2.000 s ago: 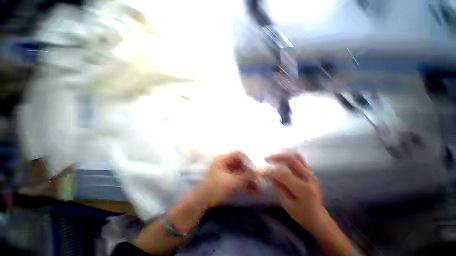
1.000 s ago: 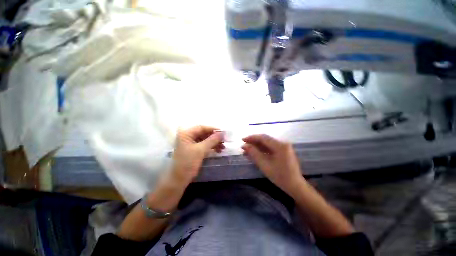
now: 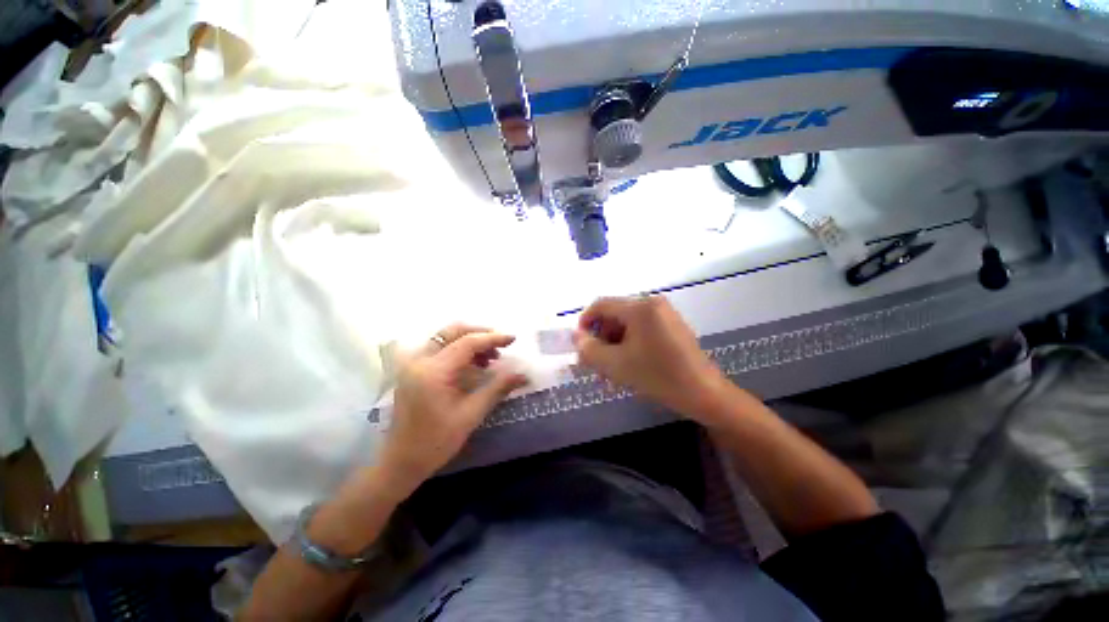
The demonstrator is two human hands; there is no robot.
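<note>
A small pale tag or label [image 3: 557, 341] lies between my hands at the table's front edge. My right hand [image 3: 635, 349] pinches its right end between thumb and fingertips. My left hand [image 3: 448, 395] is just left of it, thumb and fingers apart, beside the edge of the cream-white cloth [image 3: 280, 352]. Whether the left fingers touch the cloth is unclear in the glare. The sewing machine head [image 3: 778, 79] is above and behind my hands. Its needle area is lost in glare.
Snips [image 3: 889, 258] lie right on the table, with a pale strip [image 3: 825, 228] and black-handled scissors [image 3: 767, 174] behind them. Crumpled cream cloth [image 3: 170, 109] lies at far left, with a blue strip [image 3: 100, 304]. A printed scale [image 3: 827, 346] runs along the front edge.
The view has shifted and become sharper, with the machine now further left in the picture. My left hand has opened its fingers. The pale tag now shows clearly at my right fingertips.
</note>
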